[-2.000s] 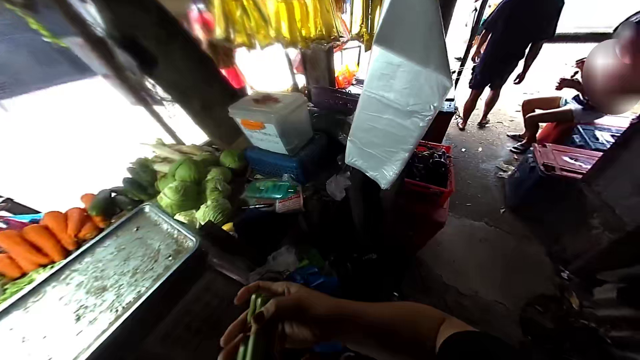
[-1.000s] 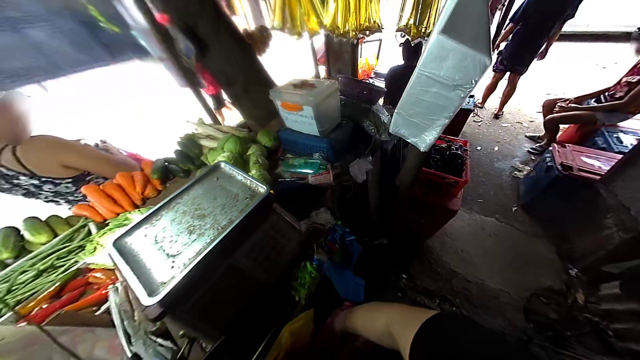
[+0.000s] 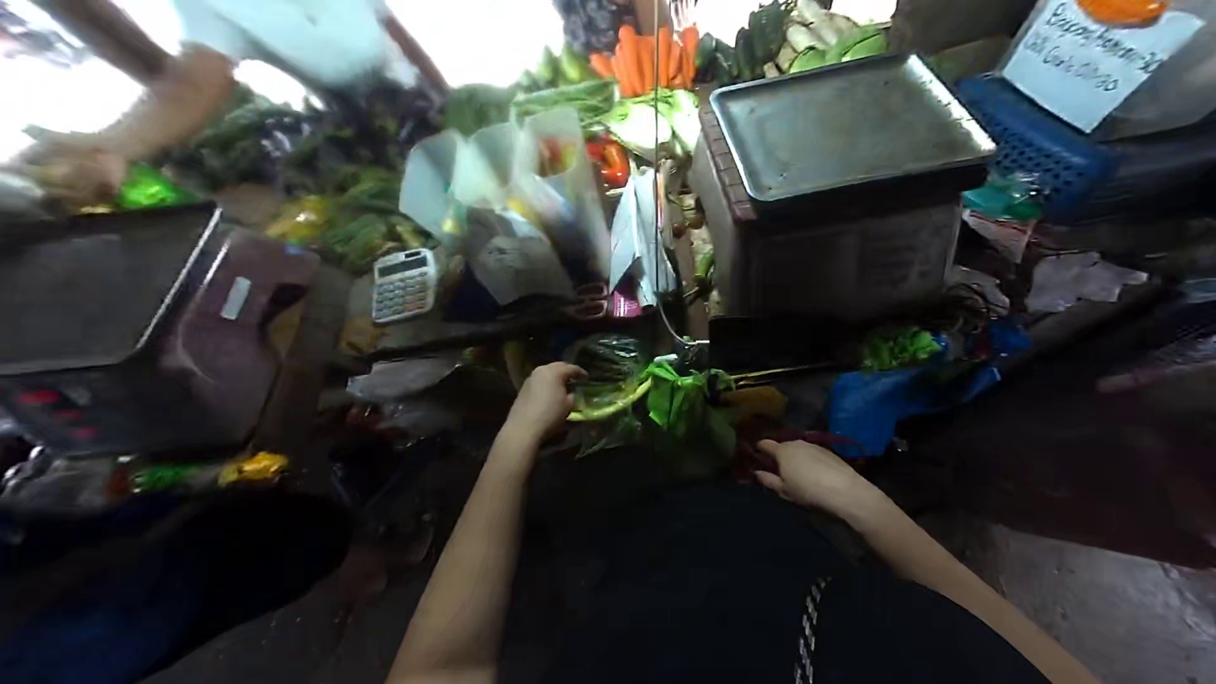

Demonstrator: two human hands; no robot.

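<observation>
My left hand (image 3: 545, 397) is at a clear plastic bag (image 3: 608, 361) below the counter edge, its fingers bent near a yellow-green curved rim or stalk (image 3: 613, 407). Whether it grips the bag is blurred. My right hand (image 3: 803, 470) reaches to dark red plastic bags (image 3: 760, 442), fingers curled at them; a firm hold cannot be made out. Between the hands hangs a bright green plastic bag (image 3: 673, 394). Right of it lies a blue plastic bag (image 3: 869, 404), with leafy greens (image 3: 898, 349) above.
A weighing scale with metal tray (image 3: 855, 123) stands ahead on the right, another scale (image 3: 218, 323) at left. Between them are a calculator (image 3: 404, 285), plastic holders (image 3: 494, 171) and scissors (image 3: 589, 302). Carrots (image 3: 646, 59) lie behind. Another person's arm (image 3: 176, 104) reaches in at upper left.
The view has swung left and down, so the calculator and left scale now show. The green stalks in a hand two seconds ago are not seen now. Both my hands now show at the bags.
</observation>
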